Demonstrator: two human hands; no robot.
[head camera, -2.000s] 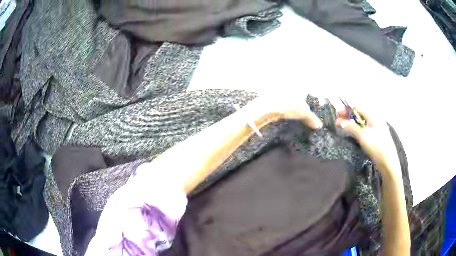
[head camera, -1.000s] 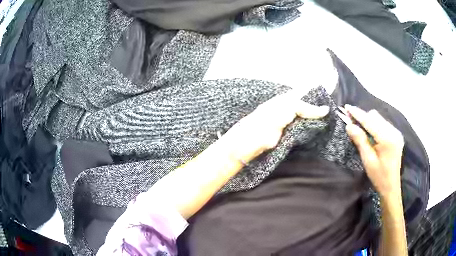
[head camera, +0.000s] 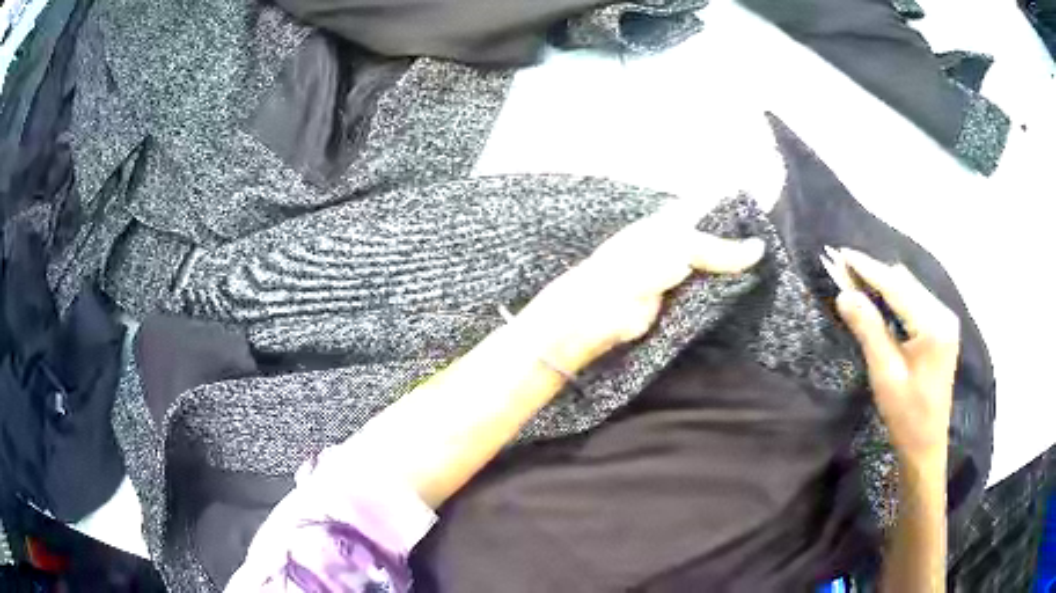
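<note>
A black-and-white speckled tweed coat (head camera: 440, 249) with dark lining (head camera: 649, 498) lies spread in front of me. My left hand (head camera: 666, 272) grips a speckled edge of it, thumb on top, near the middle right. My right hand (head camera: 897, 330) holds small thread snips (head camera: 833, 264), whose silver tips point up and left over the dark cloth. The snips sit a little to the right of the gripped edge and do not touch it. Their body is mostly hidden in my fingers.
Another speckled and dark garment (head camera: 452, 26) lies at the table's far side. A dark sleeve with a speckled cuff (head camera: 982, 133) is at the upper right. Navy garments (head camera: 58, 394) heap at the left. The white tabletop (head camera: 625, 122) shows between them. Dark checked cloth (head camera: 1019, 521) is at the lower right.
A dark pointed cloth part has come into view on the right. My right hand with the snips has moved right and slightly down, away from the edge. My left hand keeps its grip.
</note>
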